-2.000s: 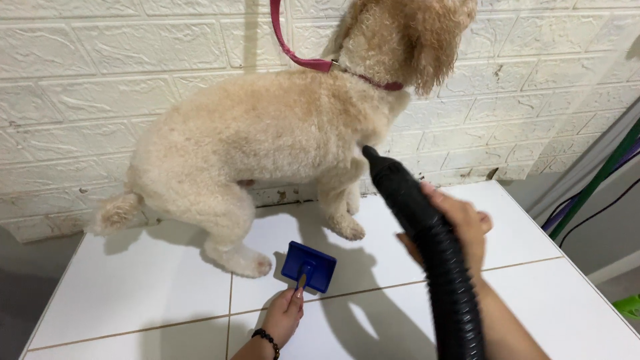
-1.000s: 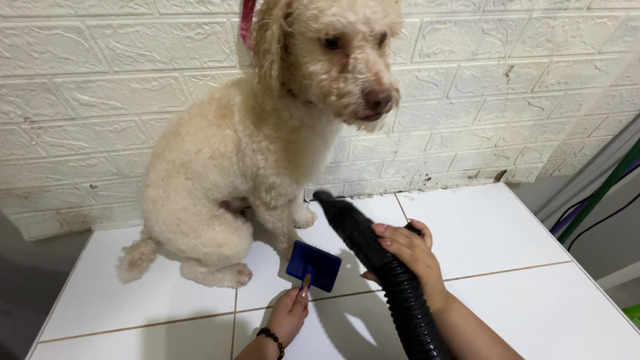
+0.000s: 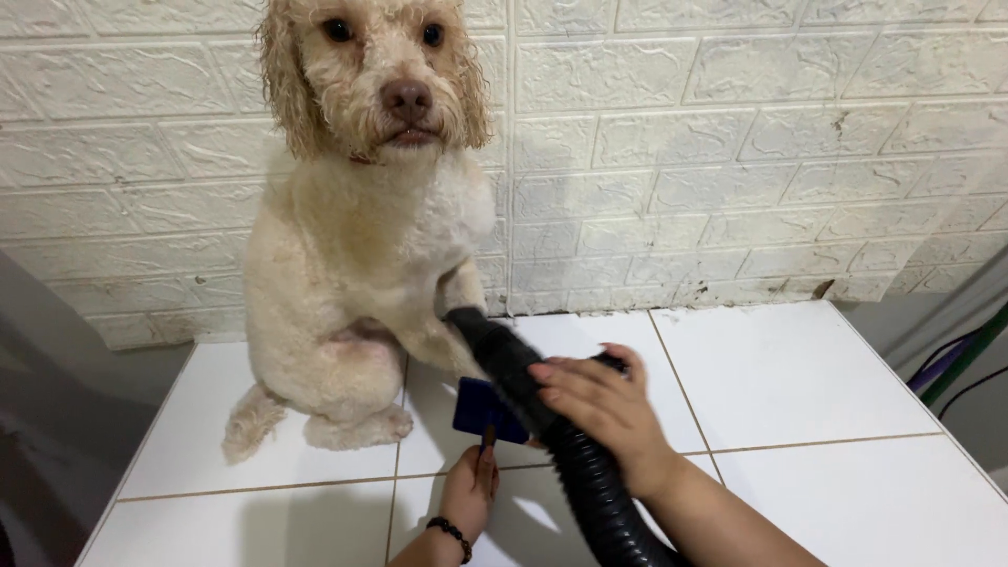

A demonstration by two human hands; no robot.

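Observation:
A curly cream-coloured dog (image 3: pixel 339 252) sits on the white tiled table, facing me, its lower front legs partly hidden. My right hand (image 3: pixel 602 402) is wrapped around the black ribbed dryer hose (image 3: pixel 594 480), whose nozzle (image 3: pixel 472 327) points at the dog's front legs. My left hand (image 3: pixel 471 480), with a dark bead bracelet at the wrist, holds the handle of a blue slicker brush (image 3: pixel 482 411). The brush's flat blue back faces up beside a front paw, partly behind the hose. Whether its pins touch the fur is hidden.
White tiles (image 3: pixel 795 378) cover the table, with its right edge sloping down beyond my right arm. A textured white brick-pattern wall (image 3: pixel 709 157) rises directly behind the dog. Green and purple cords (image 3: pixel 965 358) and a thin black cable run at the far right.
The dog stood side-on two seconds ago, then sat; its head has since turned from the right to face me. My right hand has shifted left across the hose, relative to the earliest frame.

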